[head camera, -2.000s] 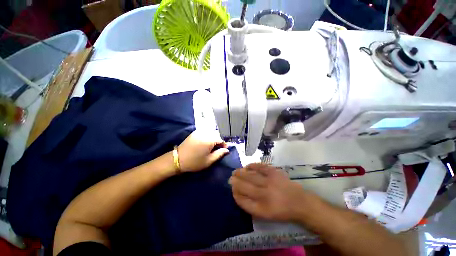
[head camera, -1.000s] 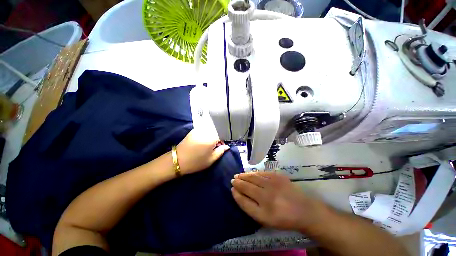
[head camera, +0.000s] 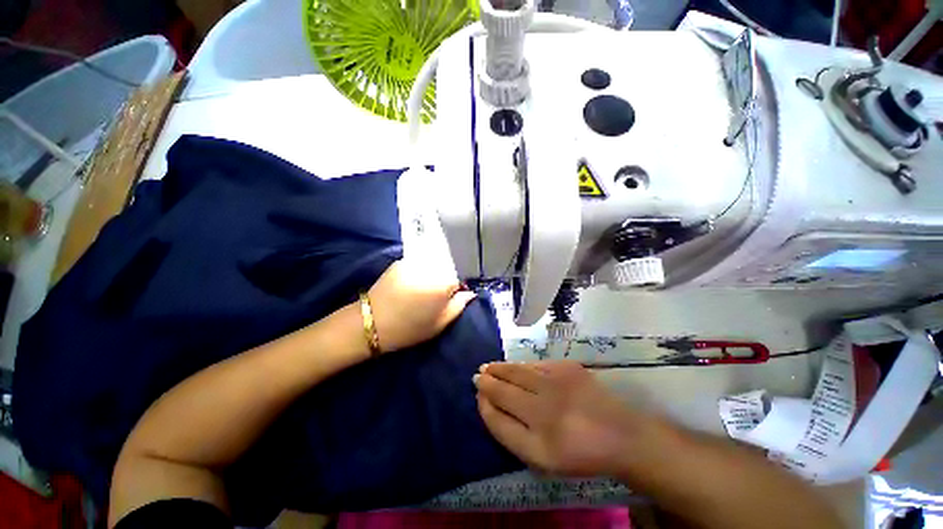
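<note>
The navy garment piece (head camera: 310, 413) covers the table left of the white sewing machine (head camera: 662, 124), its right edge at the needle area. The presser foot (head camera: 504, 300) is mostly hidden by the machine head. My left hand (head camera: 419, 305) lies on the cloth just left of the needle area, thumb and fingers drawn together at the fabric. My right hand (head camera: 548, 413) rests over the cloth's right edge, fingertips on it, below the needle area. Whether either hand pinches cloth is hard to tell.
Red-handled thread snips (head camera: 729, 352) lie on the machine bed. Printed white care labels (head camera: 827, 413) curl at the right. A lime green fan (head camera: 398, 52) stands behind the machine head. A cardboard strip (head camera: 114, 170) and pale blue tub (head camera: 259, 47) are at the back left.
The camera view has shifted, with the machine head appearing larger than in the oldest frame. Both hands stay close to the same places on the cloth; the right fingers sit slightly lower relative to the needle.
</note>
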